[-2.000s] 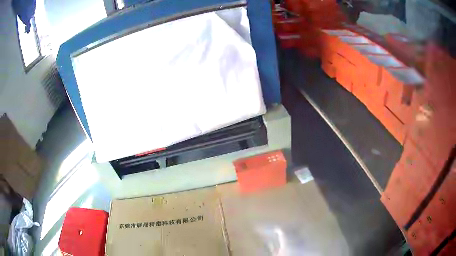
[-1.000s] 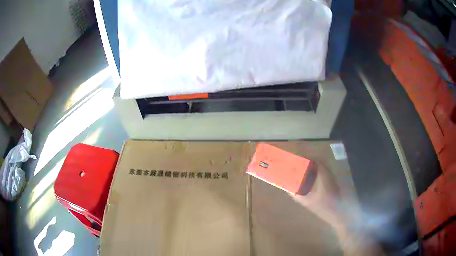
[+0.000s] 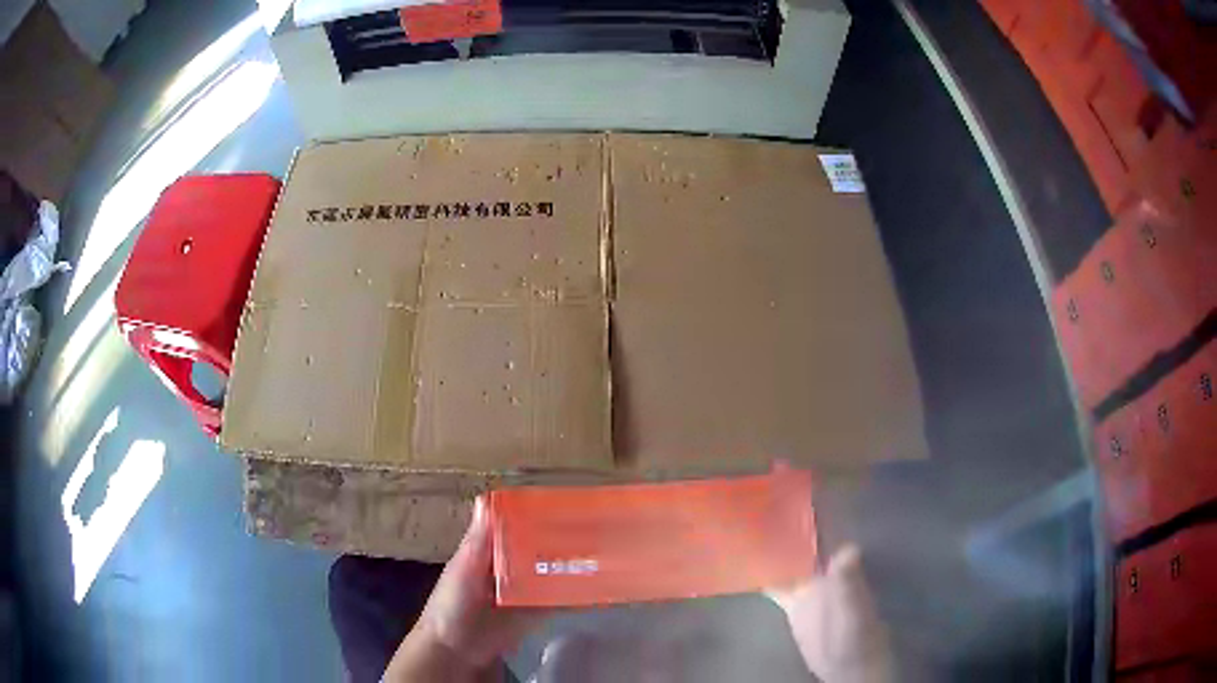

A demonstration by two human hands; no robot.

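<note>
An orange retail box (image 3: 654,540) is held level between my two hands, low in the view, just in front of the cardboard's near edge. White print shows at the left of its long face. My left hand (image 3: 465,600) grips its left end. My right hand (image 3: 838,616), slightly blurred, holds its right end. The flattened brown cardboard sheet (image 3: 514,367) lies beyond, with a centre crease, black print and a white sticker at its far right corner. Another orange box (image 3: 451,19) shows in the dark slot of the pale machine outlet (image 3: 574,100).
A red plastic stool (image 3: 200,254) stands left of the cardboard. Stacked orange boxes (image 3: 1148,294) line the right side beyond a metal edge (image 3: 994,160). A worn brown support (image 3: 354,507) shows under the cardboard's near edge. A white plastic bag lies at the far left.
The box has moved from over the cardboard toward me, and my left hand now holds it too. The view has tilted down. The box in the outlet shows more fully.
</note>
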